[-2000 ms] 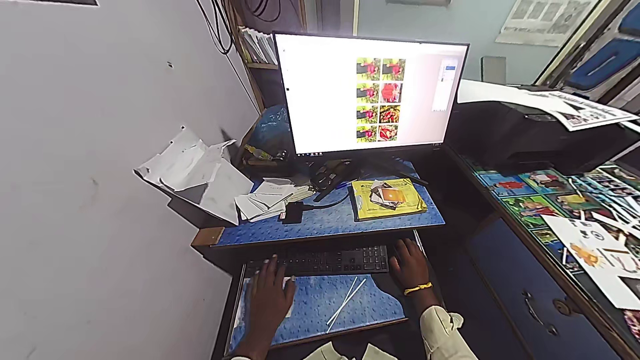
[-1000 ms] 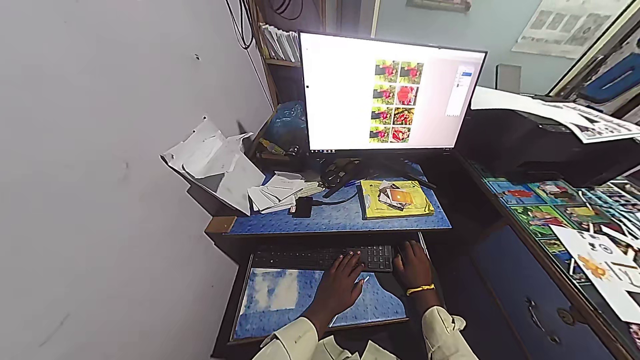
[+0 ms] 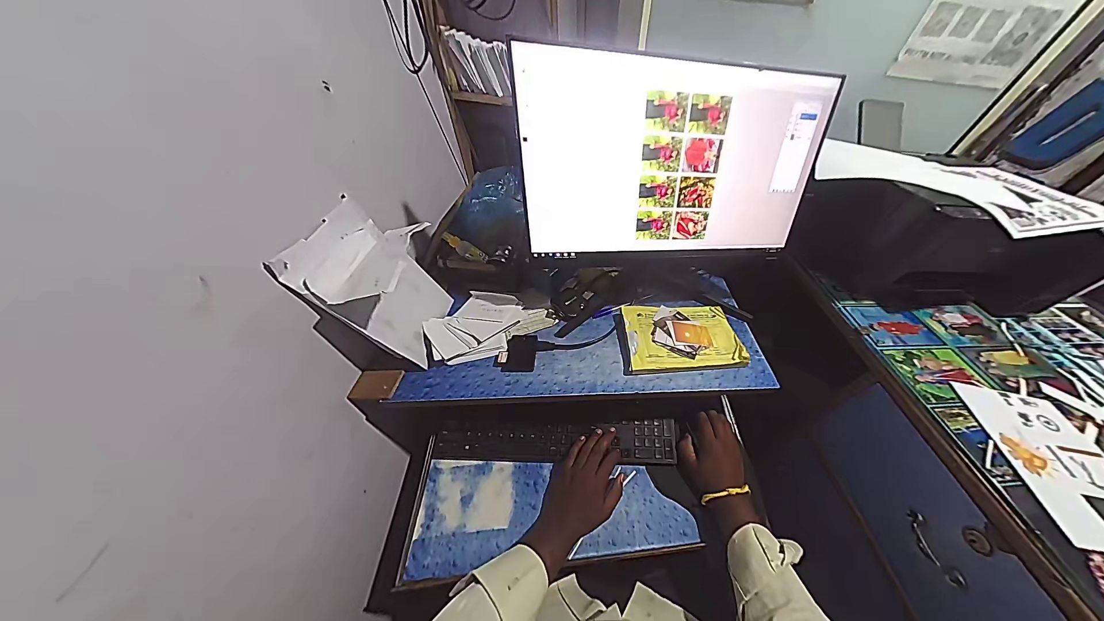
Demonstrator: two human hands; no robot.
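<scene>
My left hand (image 3: 583, 487) rests with its fingers spread over the right part of a black keyboard (image 3: 509, 440), on the pull-out tray (image 3: 630, 526) with a blue patterned surface. My right hand (image 3: 714, 457), with a yellow band at the wrist, lies just right of the keyboard; it seems to cover a mouse, but that is mostly hidden. Beyond them stands a lit computer monitor (image 3: 586, 155) with two columns of small pictures of red flowers on a white page. Thin white strips (image 3: 628, 477) lie partly under my left hand.
On the desk shelf (image 3: 569, 379) are a yellow packet (image 3: 638, 345) with small photos on it, a black cabled device (image 3: 519, 354) and loose papers (image 3: 474, 326). A paper-filled holder (image 3: 397, 302) leans by the left wall. At right stand a black printer (image 3: 906, 233) and a drawer cabinet (image 3: 914, 483).
My left hand has moved right, from the keyboard's left end to its right part, now over the white strips. My right hand stays beside the keyboard.
</scene>
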